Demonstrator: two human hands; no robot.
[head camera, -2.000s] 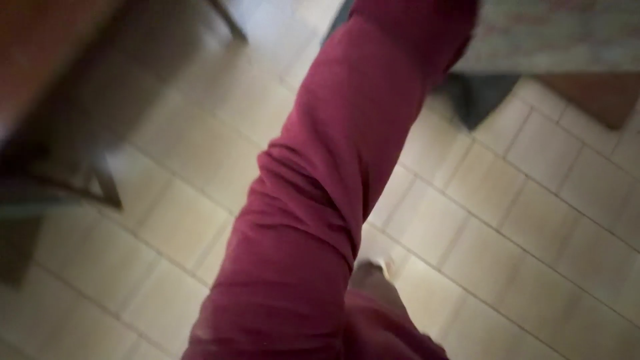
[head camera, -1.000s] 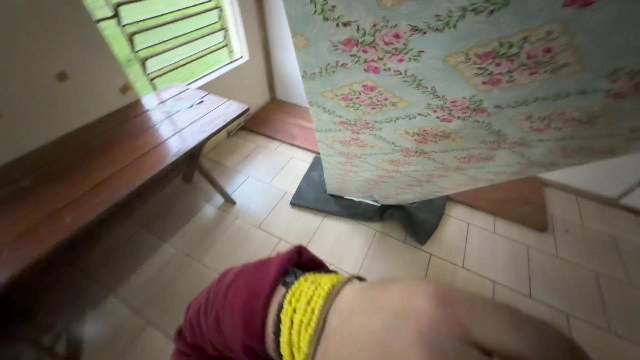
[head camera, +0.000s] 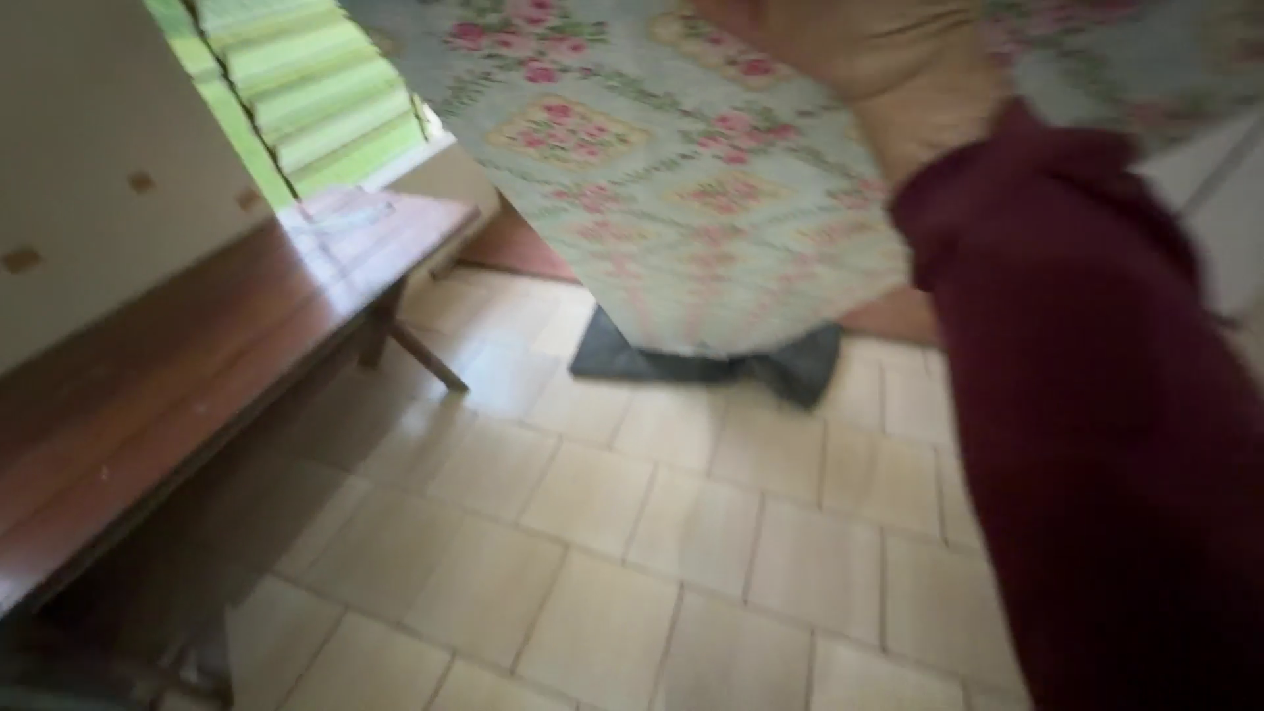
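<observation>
My right hand (head camera: 839, 44) is at the top edge, in front of a large upright object with a pale green, pink-rose floral covering (head camera: 711, 197). The fingers are blurred and partly cut off, so whether they touch or grip it cannot be told. A dark red sleeve covers the forearm along the right side. The lower corner of the floral object comes down at a dark grey cloth or mat (head camera: 790, 370) on the floor. My left hand is out of view.
A reddish-brown wooden bench or table (head camera: 197, 395) runs along the left wall, its leg (head camera: 430, 360) slanting to the tiled floor (head camera: 691, 533). Behind it is a window with green slats (head camera: 316, 99). Reddish-brown flat pieces (head camera: 894, 316) lie behind the floral object.
The hand with yellow bead bracelets, low in the frame one second ago, has left the view. My right hand and sleeve have come in at the right.
</observation>
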